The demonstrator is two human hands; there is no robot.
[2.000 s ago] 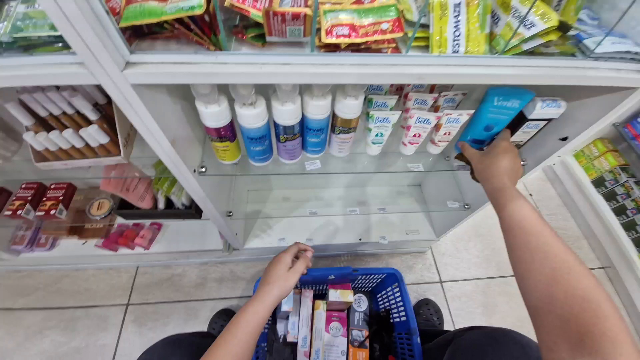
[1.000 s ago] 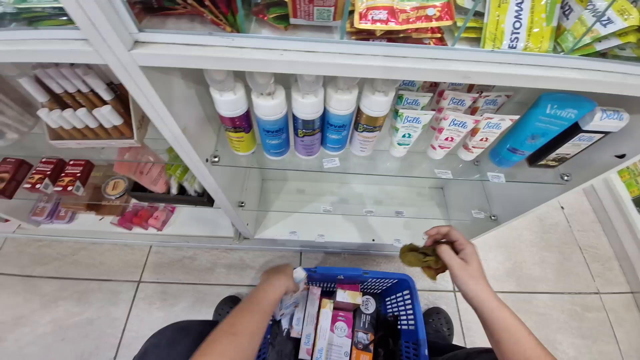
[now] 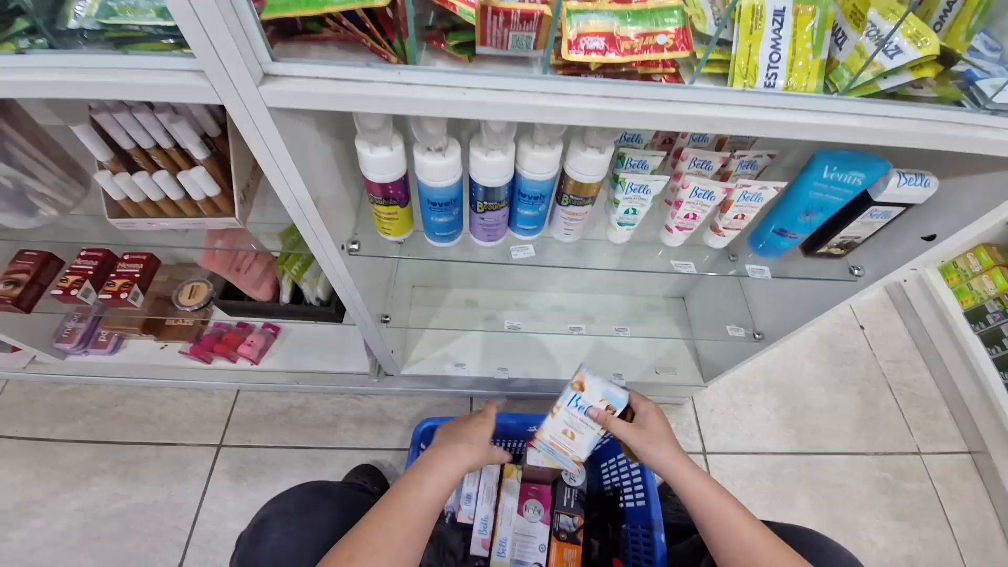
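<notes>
My right hand (image 3: 642,433) grips a white and orange Bella box (image 3: 579,417) above the blue plastic basket (image 3: 646,504); something dark shows behind the fingers, too hidden to name. Over the basket's left side, my left hand (image 3: 468,441) has its fingers apart and nothing visible in it. Upright in the basket stand several narrow boxes, among them a pink and white one (image 3: 532,520) and an orange and black one (image 3: 568,520). On the glass shelf ahead are pump bottles (image 3: 442,197), Bella tubes (image 3: 632,206), a blue Venus tube (image 3: 819,203) and a dark Bella package (image 3: 866,216).
Below the bottles lies a lower glass shelf (image 3: 551,327) bearing small labels. The left cabinet holds a carton of brown tubes with white caps (image 3: 169,220), red boxes (image 3: 131,279) and a compact (image 3: 193,294). Sachets (image 3: 626,31) fill the glass compartments above. A white shelf unit (image 3: 937,354) stands right.
My right hand has gone from the blue tube on the shelf to the basket; a second ago it held a crumpled brown cloth-like piece. Now it holds the Bella box. My left hand's white item is gone.
</notes>
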